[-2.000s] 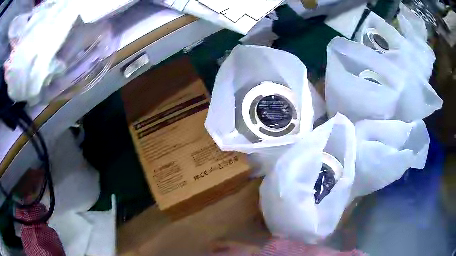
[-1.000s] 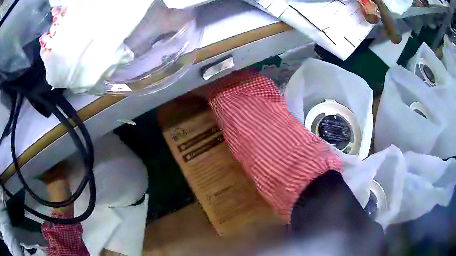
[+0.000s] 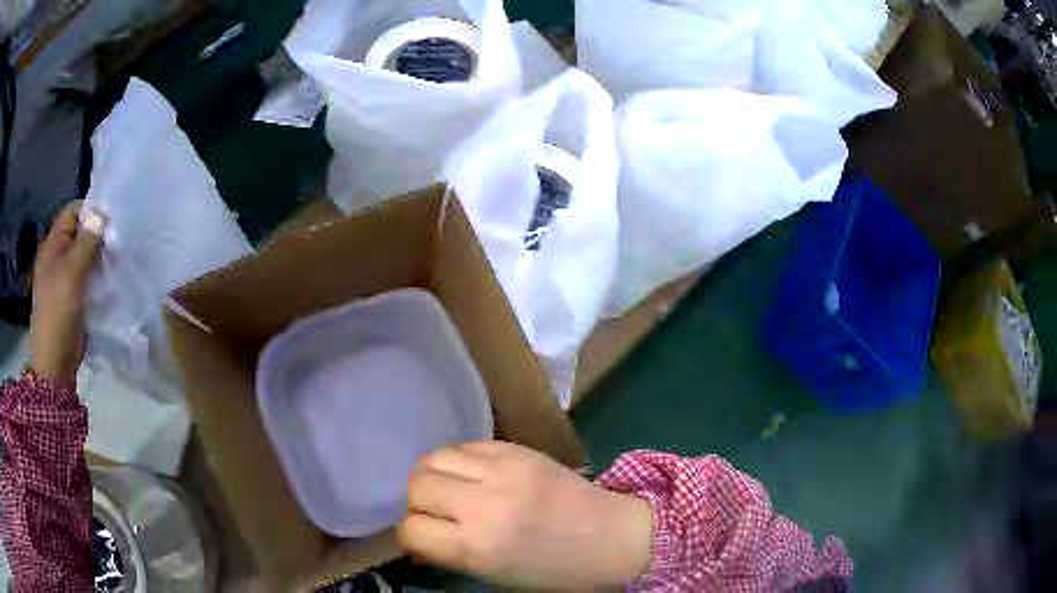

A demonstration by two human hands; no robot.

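An open brown inner carton faces me, with a frosted white tray inside it. My right hand is at the carton's near right edge. Its curled fingers reach over the wall and overlap the tray's rim; the fingertips are partly hidden, and it seems to grip the carton wall. My left hand, at the far left, pinches a white foam bag or sheet. A clear-bodied lamp unit with a white ring is partly cut off at the lower left.
Foam bags with lamp units stand behind the carton, one at the top and one closer. More white foam bags lie to the right. A blue crate, a yellow crate and a large brown carton are at the right.
The view has swung right and down; the shelf is mostly gone. The carton, earlier lying print side up, now shows its open top and the tray. Both bare hands are now visible, the left on foam.
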